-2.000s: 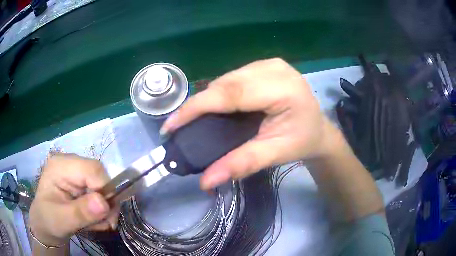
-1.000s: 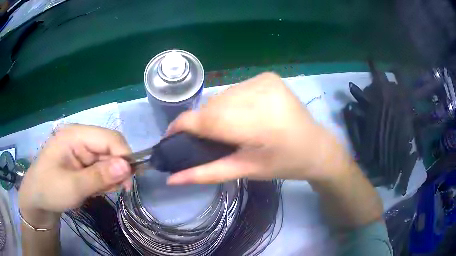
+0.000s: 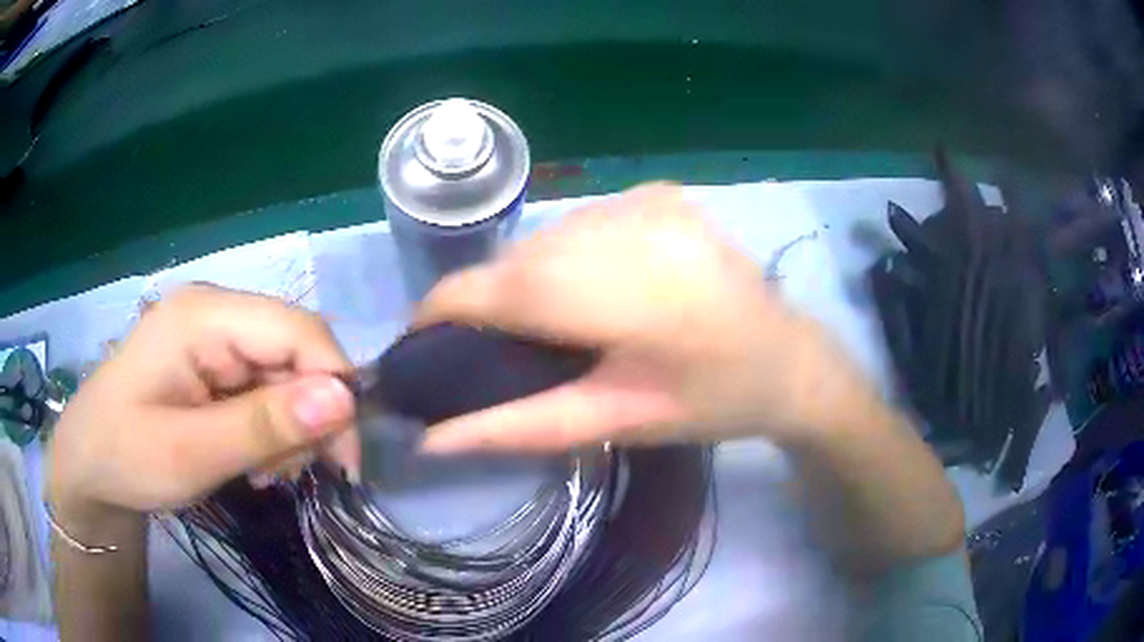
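My right hand grips a matte black sleeve between thumb and fingers, above the bench. My left hand pinches at the sleeve's left end; the metal band's end there is hidden by the fingers and blurred. A nested pile of shiny metal bands lies below the hands, with dark wire bundles beside it. The hands hide the upper part of the pile.
An upright silver aerosol can with a white top stands behind my hands, by the green belt. A heap of black sleeves lies at right. A blue crate is at lower right. A green spool is at far left.
The silver band stretch seen between my hands earlier no longer shows. My right hand and the sleeve have moved left against my left hand. The can appears higher and further right in view.
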